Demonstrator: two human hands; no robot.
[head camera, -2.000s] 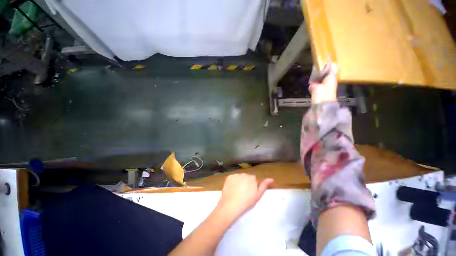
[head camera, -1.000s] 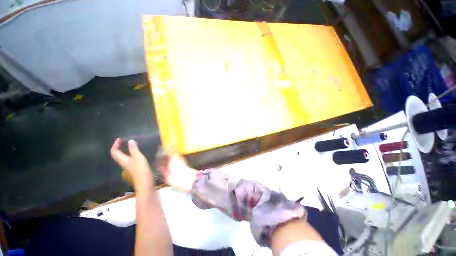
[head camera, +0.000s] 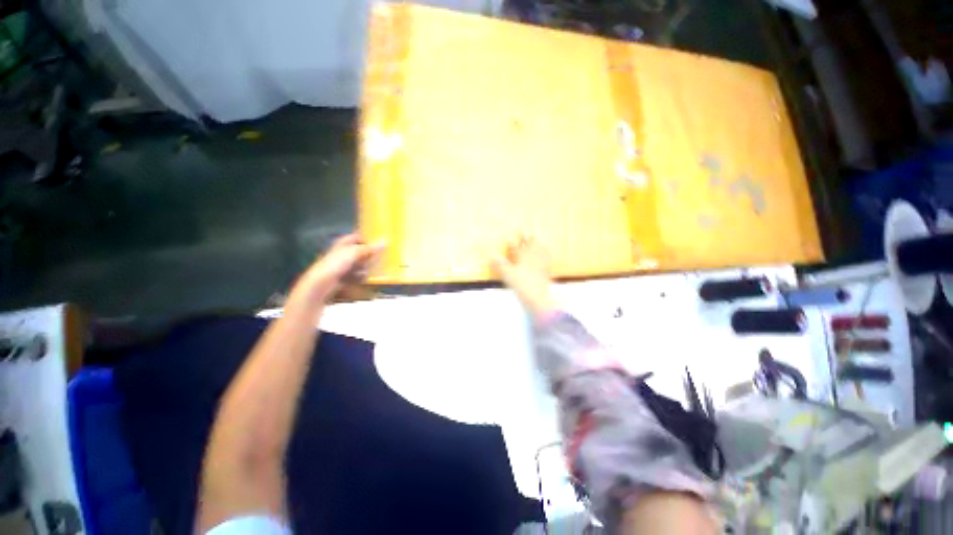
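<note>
A large yellow-brown cardboard sheet or box (head camera: 502, 157) with tape bands stands along the far edge of the white table (head camera: 449, 376). My left hand (head camera: 350, 259) is at its lower left corner, fingers closed round the edge. My right hand (head camera: 519, 261), blurred, lies against its near face just above the lower edge, not gripping an edge. The right forearm wears a patterned sleeve cover. A large dark cloth panel (head camera: 397, 449) lies on the table under my left forearm.
A blue basket (head camera: 96, 449) is at the left. The sewing machine (head camera: 794, 449), blurred, is at the lower right. Black cones (head camera: 768, 320) and coloured spools (head camera: 861, 323) lie at the right of the table. A white cloth (head camera: 261, 52) hangs beyond the green floor.
The view has swung. The cardboard, first held up by my right hand, is now at the table's far edge. My left hand has moved onto its corner; my right hand has moved right along it.
</note>
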